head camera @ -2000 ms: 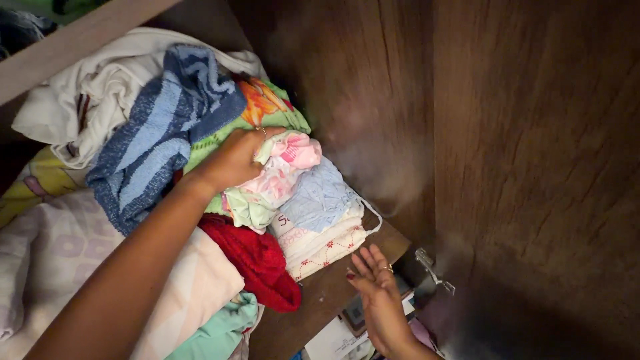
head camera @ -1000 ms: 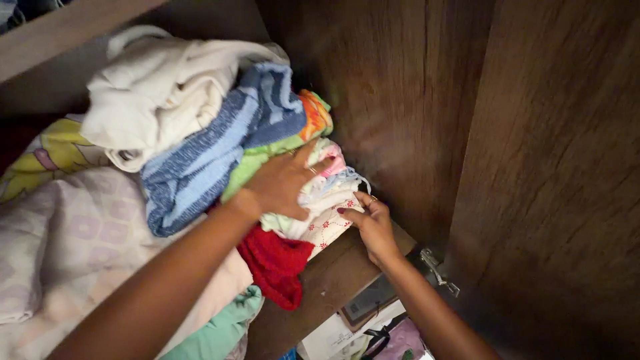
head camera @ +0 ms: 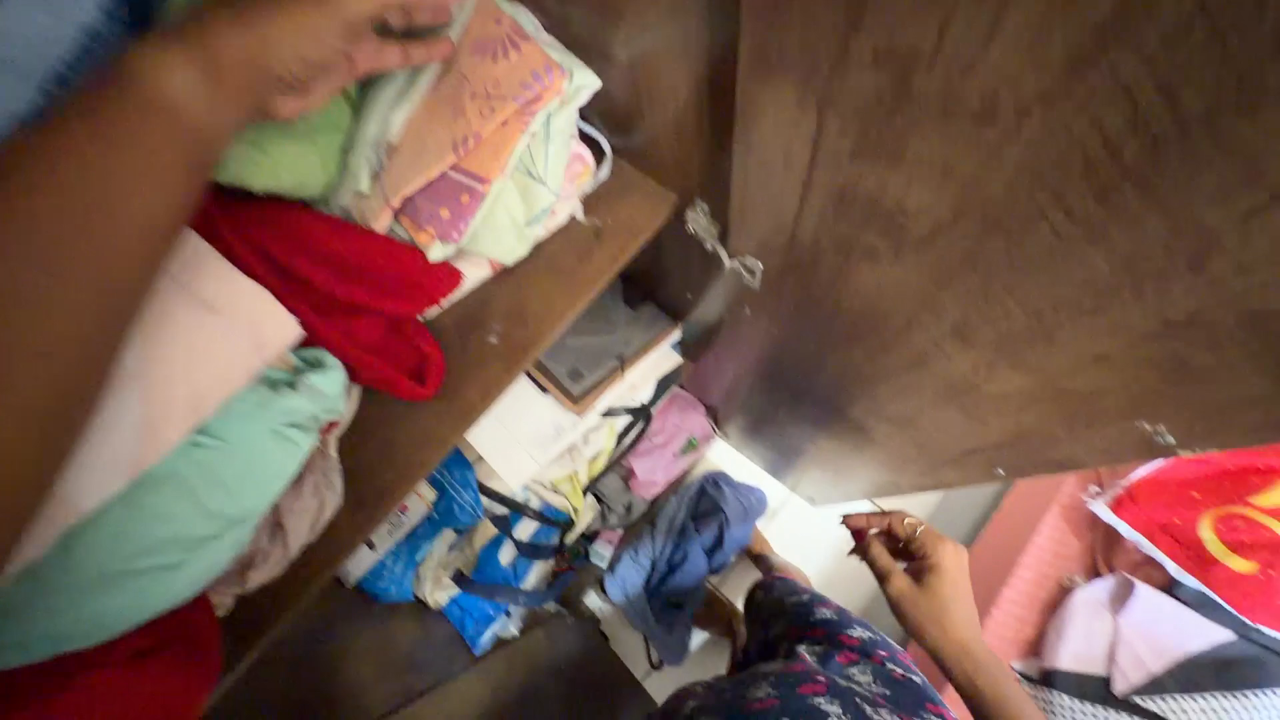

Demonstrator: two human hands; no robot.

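Note:
My left hand (head camera: 340, 50) is at the upper left, blurred, against the edge of a folded orange and purple patterned cloth (head camera: 480, 110); whether it grips the cloth cannot be told. A green cloth (head camera: 290, 155) lies just below that hand, and a red cloth (head camera: 340, 290) hangs over the shelf's front edge. My right hand (head camera: 910, 565) hovers at the lower right, away from the shelf, fingers bent with thumb near forefinger; nothing clearly shows between them. Peach cloth (head camera: 180, 350) and mint green cloth (head camera: 190, 530) lie on the shelf at the left.
The wooden shelf (head camera: 490, 330) runs diagonally beside an open wooden door (head camera: 1000, 220) with metal hinges. Below are a blue garment (head camera: 680, 560), a pink cloth (head camera: 668, 440), blue packaging and a dark framed item (head camera: 605, 340). A red bag (head camera: 1210, 530) lies at the right.
My right hand has left the white floral cloth on the shelf and moved down to the right. An orange and purple patterned cloth now shows on the pile. The view has swung down and right.

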